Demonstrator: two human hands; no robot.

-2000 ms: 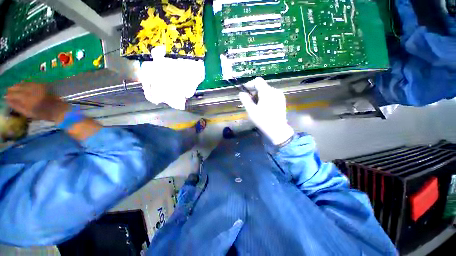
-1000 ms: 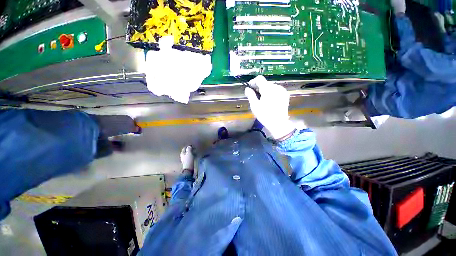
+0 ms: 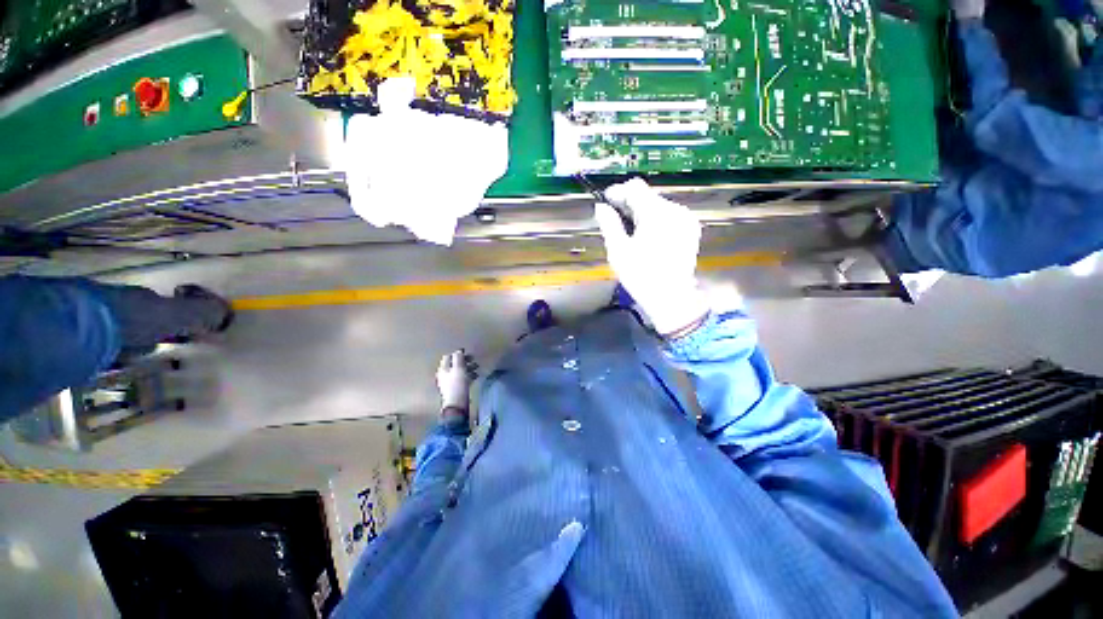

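Observation:
The green circuit board (image 3: 738,91) lies at the bench's front edge, with rows of long white strips. My right hand (image 3: 653,248), white-gloved, is closed on thin dark tweezers (image 3: 592,189); their tip points to the board's near left corner. My left hand (image 3: 454,381), pale-gloved and small in view, hangs low beside my body; its fingers are too small to read. A black tray (image 3: 317,55) of yellow scraps stands left of the board. A crumpled white wad (image 3: 423,169), cloth or glove, hangs over the bench edge before it.
A green control panel (image 3: 48,139) with a red button is at the left. People in blue sleeves are at the right (image 3: 1028,181) and far left (image 3: 48,339). A slotted black rack (image 3: 931,423) stands at lower right, a black box (image 3: 206,556) at lower left.
The person at the left has moved away leftward. My left hand has come into clear view low at my side. My right hand keeps the tweezers near the same board corner.

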